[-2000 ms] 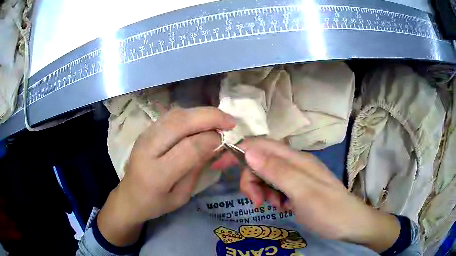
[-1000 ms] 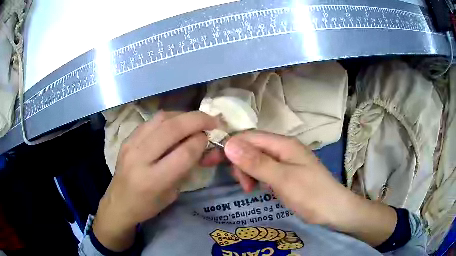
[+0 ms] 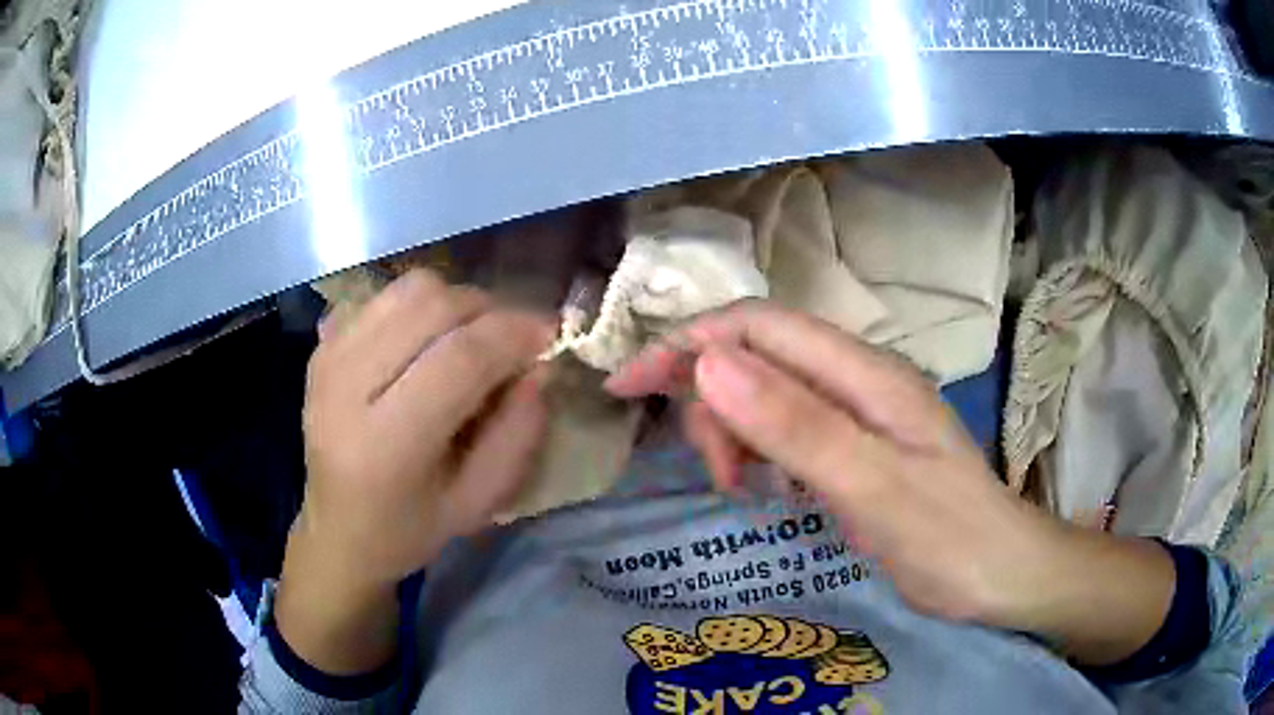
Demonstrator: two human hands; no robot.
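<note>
A cream garment piece [image 3: 852, 238] lies on the lap below the table edge. Its ruched elastic edge [image 3: 615, 314] rises in the middle, between my hands. My left hand [image 3: 426, 398] is at the left of this edge, its fingertips at the end of the gathered cloth, holding it. My right hand [image 3: 824, 447] is at the right, blurred, with its fingers partly spread just below the ruched edge; whether it holds anything small cannot be told. No snips can be made out.
The table's grey ruler edge [image 3: 615, 140] curves across the top, with the white table top [image 3: 210, 98] behind it. Another cream garment with a gathered ring [image 3: 1104, 335] lies at the right. Cream cloth [image 3: 25, 182] and a hanging cord are at the far left.
My left hand has moved left and away from my right hand. The ruched edge now shows between them. My right hand's fingers have spread from their earlier pinch.
</note>
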